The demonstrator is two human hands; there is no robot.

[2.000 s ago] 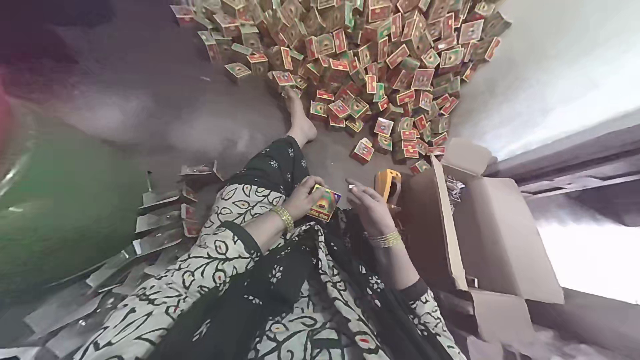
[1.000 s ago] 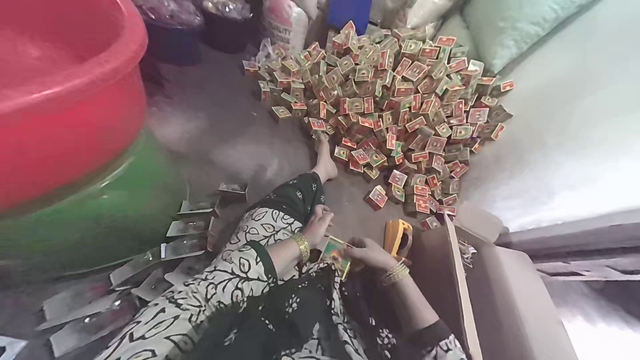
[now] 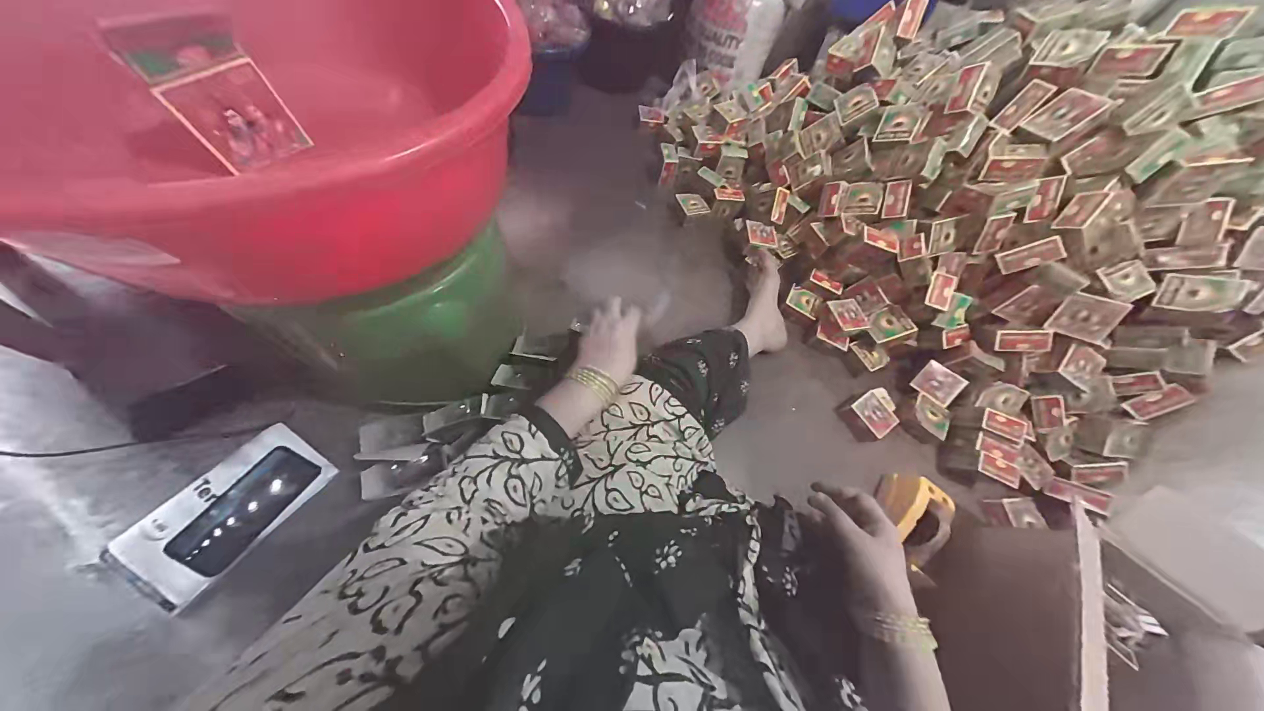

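Observation:
My left hand, with gold bangles, reaches forward over my patterned clothing, near a group of flat packets beside the green tub. Its fingers are blurred, so I cannot tell if they hold anything. My right hand rests low over the dark cloth on my lap, fingers apart and nothing seen in them. Just right of it lies a yellow plastic tool, its exact kind unclear. A large heap of small printed cardboard boxes covers the floor at the right. Two printed pieces show inside the red tub.
The large red plastic tub stands over a green tub at the left. A white box with a dark window lies at the lower left. An open brown carton stands at the lower right. My bare foot touches the heap's edge.
My hands, together at a small box one second ago, are now apart. The left has moved out to the left, and the small box no longer shows between them. The view has turned left.

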